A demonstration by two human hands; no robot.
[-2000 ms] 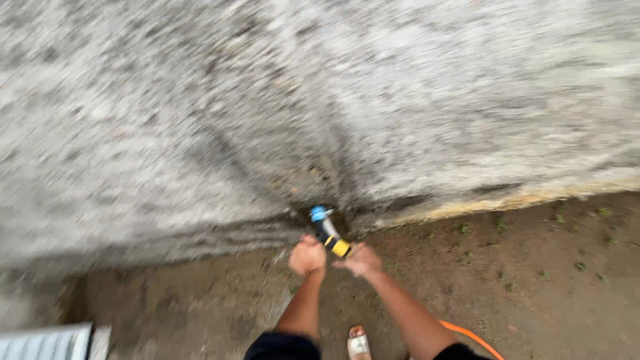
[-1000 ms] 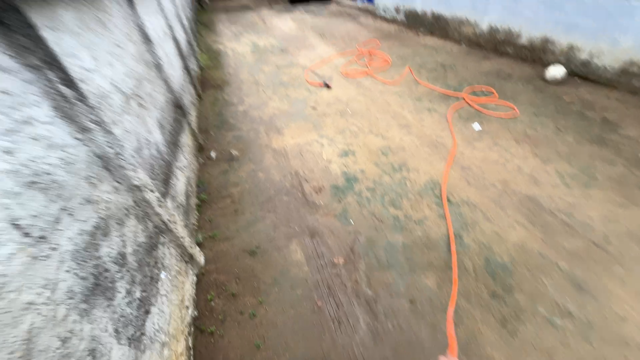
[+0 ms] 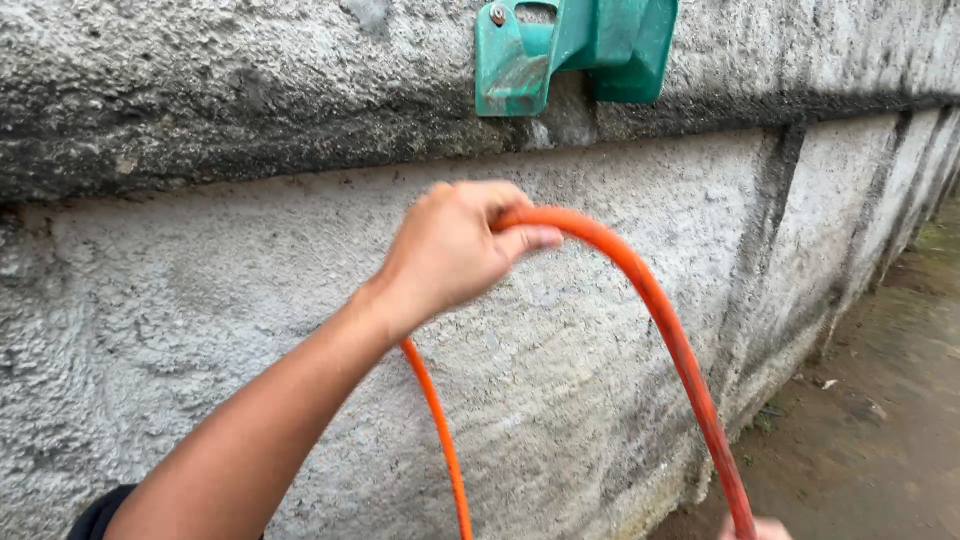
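My left hand (image 3: 465,244) is closed around an orange hose (image 3: 645,281), thumb and fingers pinching it in front of the rough wall. From there the hose arches right and down to my right hand (image 3: 761,528), which shows only in part at the bottom edge, its fingers around the hose. Another length of the hose hangs down behind my left forearm. Above my left hand, a green plastic hose holder (image 3: 517,71) is fixed to the wall with a screw; its top is cut off by the view.
A rough grey concrete wall (image 3: 187,300) with a dark, stained ledge (image 3: 300,142) fills most of the view. Ribs stand out from it farther right. Damp bare ground (image 3: 885,420) runs along its foot at the right.
The view has swung from the ground to the wall. Two seconds ago both hands were at a blue, black and yellow hose nozzle low by the wall; now they are on the orange hose.
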